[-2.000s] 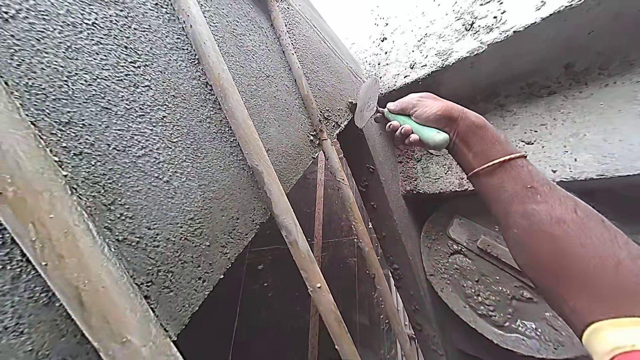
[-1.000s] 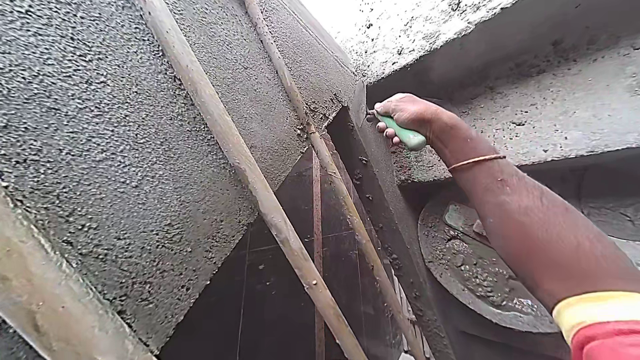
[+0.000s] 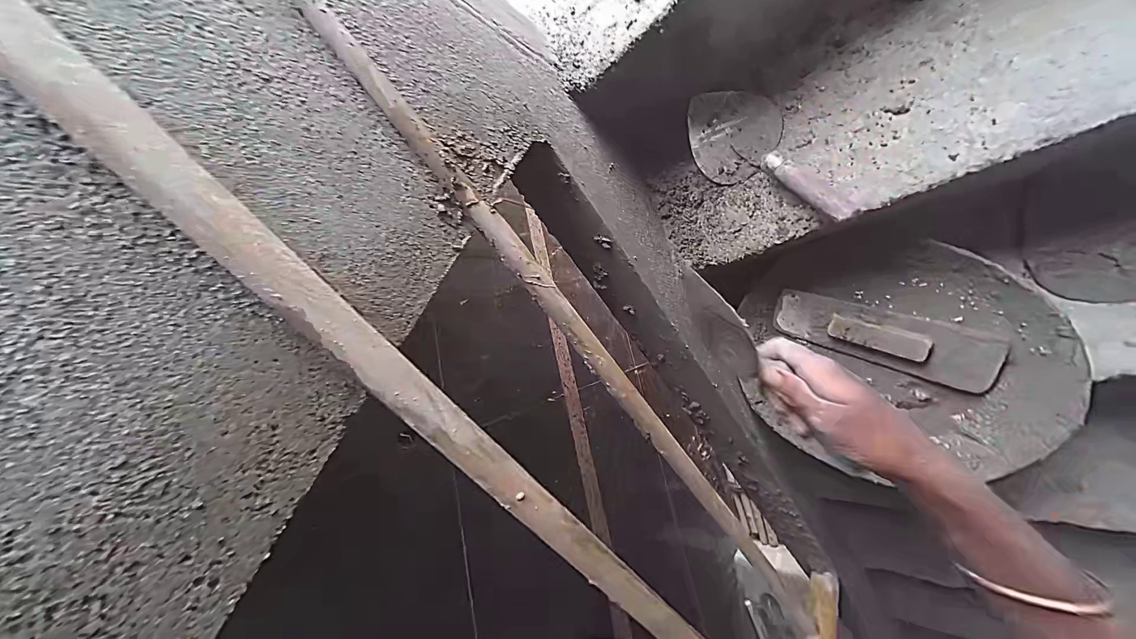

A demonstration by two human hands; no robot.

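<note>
My right hand [image 3: 830,404], slightly blurred, grips a trowel [image 3: 723,328] whose blade lies against the narrow mortar-covered edge face [image 3: 639,240] of the wall. Its handle is mostly hidden in my fist. Just behind the hand is a round pan [image 3: 1056,417] with wet mortar, and a flat plastering float [image 3: 967,355] rests in it. A second trowel [image 3: 732,138], with a rounded blade, lies on the concrete ledge [image 3: 958,106] above the pan. My left hand is out of view.
Two long poles, a thick one [image 3: 355,333] and a thinner one [image 3: 586,342], slant across the rough plastered wall [image 3: 222,355]. A thin reddish strip [image 3: 572,408] stands behind them over the dark opening [image 3: 390,532]. Mortar crumbs cling near the thinner pole.
My right hand has moved down along the wall's edge with the trowel, from near its upper end to beside the pan. The second trowel on the ledge now shows. The view has shifted.
</note>
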